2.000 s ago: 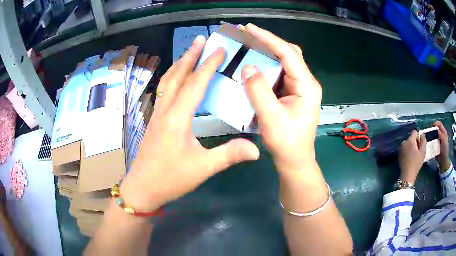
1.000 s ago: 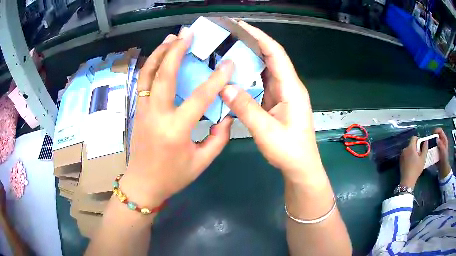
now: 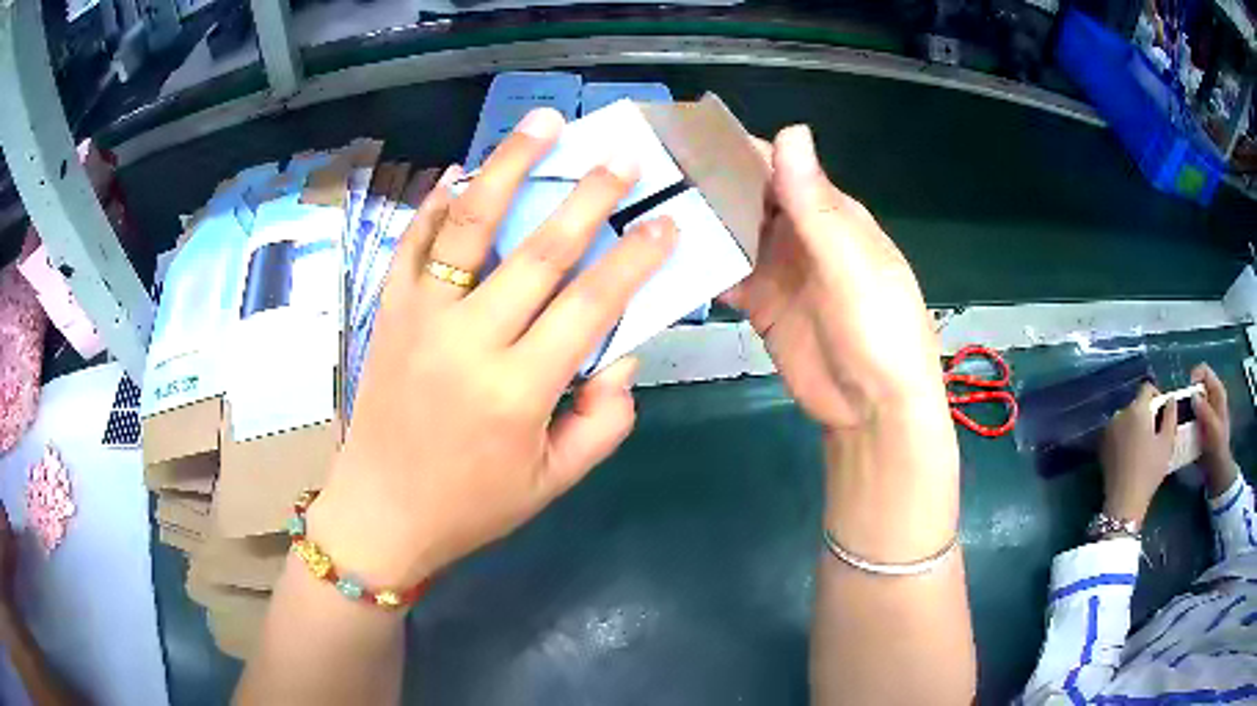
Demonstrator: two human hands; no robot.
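Note:
A light blue and white folding carton (image 3: 676,283) is held up between my hands above the belt's near edge, its flap end facing me. My left hand (image 3: 483,331) lies over its left side, with fingertips on the white flaps and the thumb below. My right hand (image 3: 848,304) is at its right side, fingers behind the carton and thumb raised. One flap (image 3: 714,173) with a brown inside stands out at the upper right. A dark gap shows between the white flaps. The far side of the carton is hidden.
A fanned pile of carton blanks (image 3: 248,345) lies at left. Blue cartons (image 3: 531,99) stand on the green belt (image 3: 993,179) behind my hands. Red-handled scissors (image 3: 980,393) lie at right. A neighbour's hands hold a white device (image 3: 1181,411). A blue crate (image 3: 1137,117) is at upper right.
The carton has turned in my hands, and a brown-lined flap now stands out at its right. My right thumb has left the flaps, and that hand has moved right. My left fingers stay on the flaps.

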